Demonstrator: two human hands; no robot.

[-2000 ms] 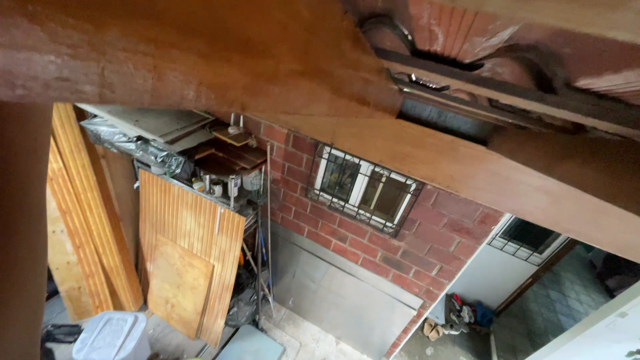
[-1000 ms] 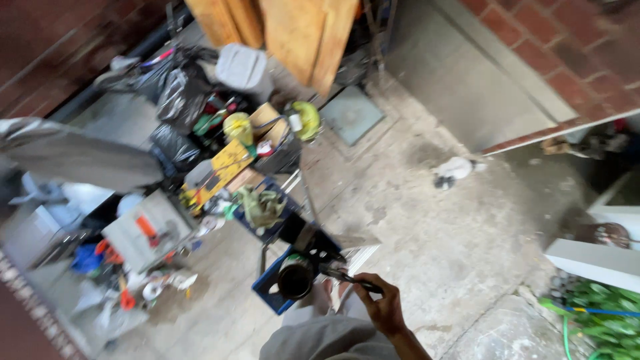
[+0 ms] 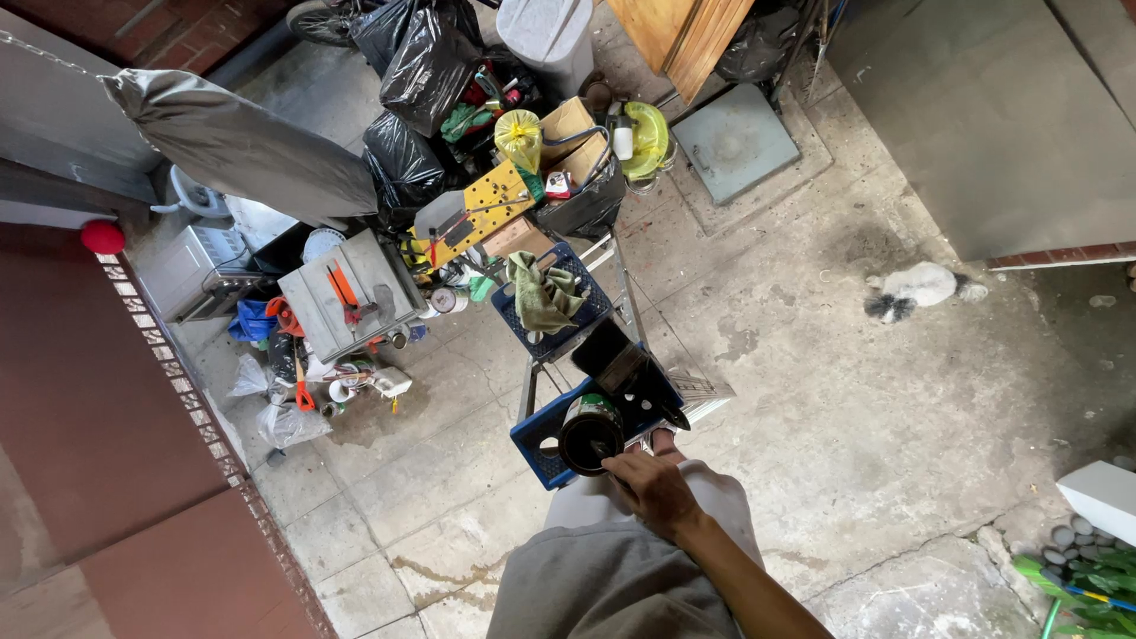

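Over the mouth of an open paint can [image 3: 587,439], my right hand [image 3: 655,488] grips a thin tool, whose end sits inside the dark can; it looks like a brush. The can stands on a blue plastic tray [image 3: 528,444] on a stepladder [image 3: 627,288]. Beside the can lie a wide paintbrush [image 3: 621,369] and a black tray or container [image 3: 593,351]; another dark handle [image 3: 676,415] sticks out at the tray's right edge. A green cloth [image 3: 543,297] rests on the ladder's upper blue part. My left hand is not in view.
Below on the concrete floor, a black-and-white dog or cat [image 3: 919,286] lies at the right. Black garbage bags [image 3: 430,71], a yellow perforated workbench top [image 3: 484,209] and a grey table saw [image 3: 351,293] crowd the left. A metal hatch [image 3: 737,142] lies beyond the ladder.
The view has swung down from the beam and brick wall to the floor. My right hand has moved from beside the paint can to over its mouth.
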